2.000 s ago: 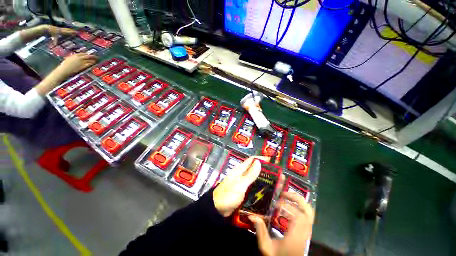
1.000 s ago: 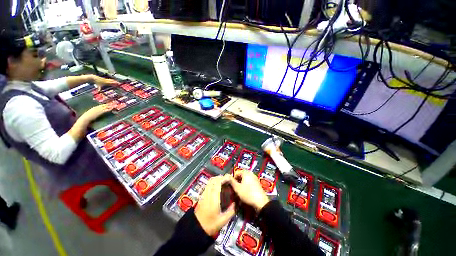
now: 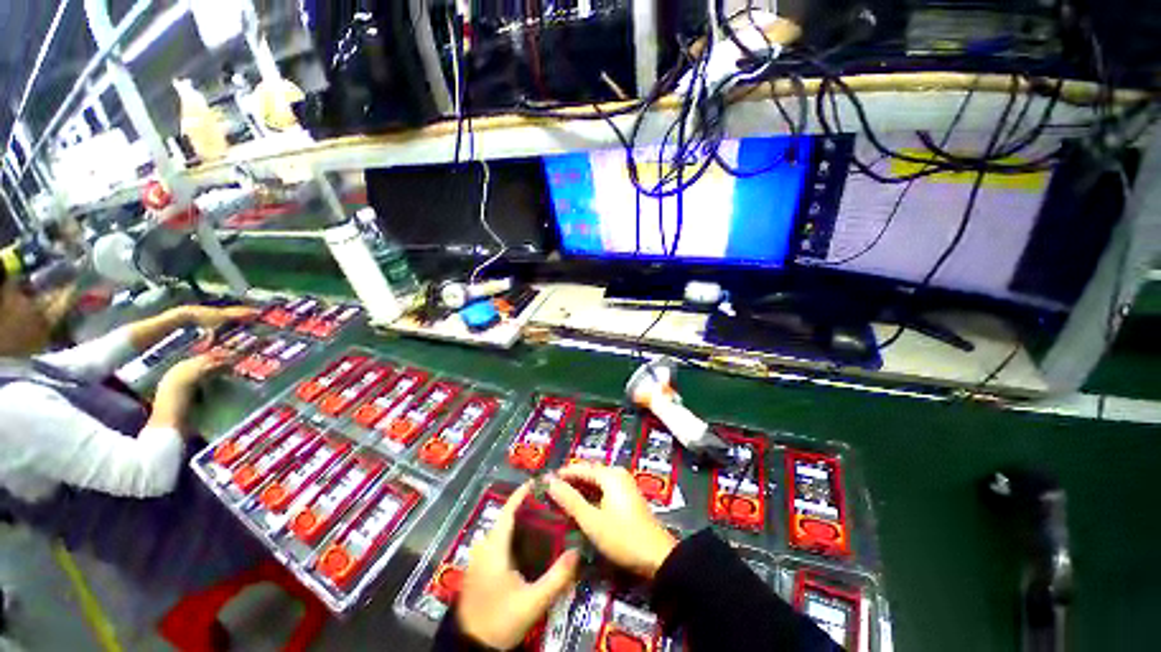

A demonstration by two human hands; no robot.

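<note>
My left hand (image 3: 500,588) and my right hand (image 3: 611,516) hold one red-and-black handheld unit (image 3: 540,535) between them, above the near row of a clear blister tray (image 3: 866,571). The unit is tilted, with a dark side toward me; my fingers hide part of it. Red units with white print lie in the tray's far row, and others show in the near row, partly behind my hands and sleeve. The white barcode scanner (image 3: 676,410) lies across the tray's far edge, its handle end over the far row.
A second filled tray (image 3: 334,580) lies to the left. Beyond it a person (image 3: 89,433) handles another tray. The black barcode scanner (image 3: 1044,548) stands on the green mat at right. Monitors (image 3: 675,210), hanging cables and a white bottle (image 3: 364,271) are behind.
Since two seconds ago, the unit has turned from its lightning-bolt face to a tilted, dark side. Both hands have closed around it. The view has lifted, showing more of the bench behind.
</note>
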